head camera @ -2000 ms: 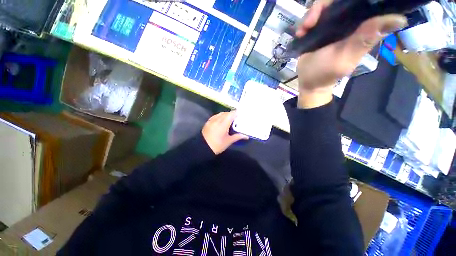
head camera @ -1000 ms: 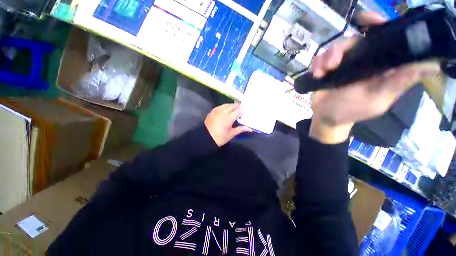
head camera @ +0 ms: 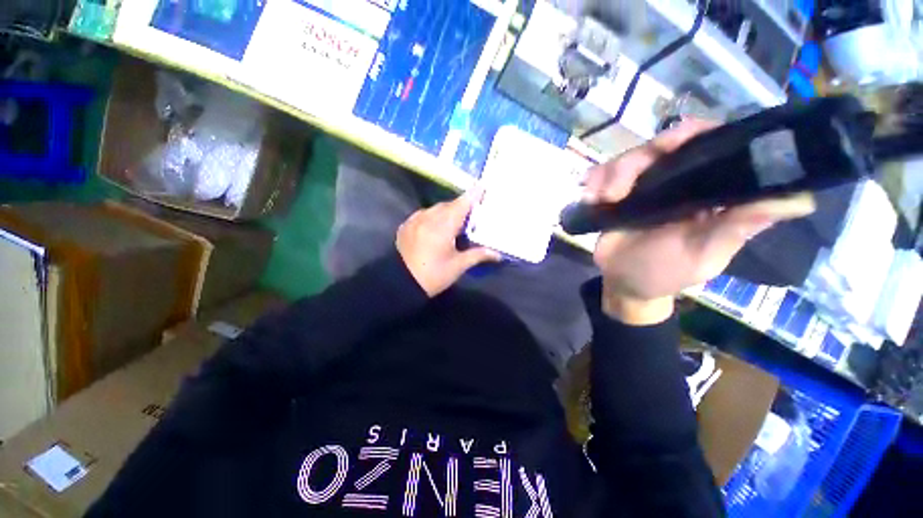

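A flat white plastic housing point(head camera: 514, 194) lies in front of me at the bench's near edge. My left hand point(head camera: 439, 241) grips its left lower edge, thumb and fingers around it. My right hand point(head camera: 668, 238) is closed around a thick black electric screwdriver point(head camera: 729, 167), held nearly level with its narrow front end pointing left. That end is at the right side of the white housing. The bit cannot be made out, and whether it touches the housing is unclear.
The bench edge point(head camera: 304, 122) runs diagonally, with blue-and-white printed sheets point(head camera: 420, 76) on top. Silver screw feeders point(head camera: 582, 66) stand behind. Dark foam point(head camera: 784, 238) and pale parts point(head camera: 875, 273) are at right. Below are an open carton point(head camera: 121, 152), a blue stool point(head camera: 46, 132) and a blue crate point(head camera: 855, 460).
My right hand and the screwdriver have come down and left from over the feeders to the housing's right side. My left hand still holds the housing.
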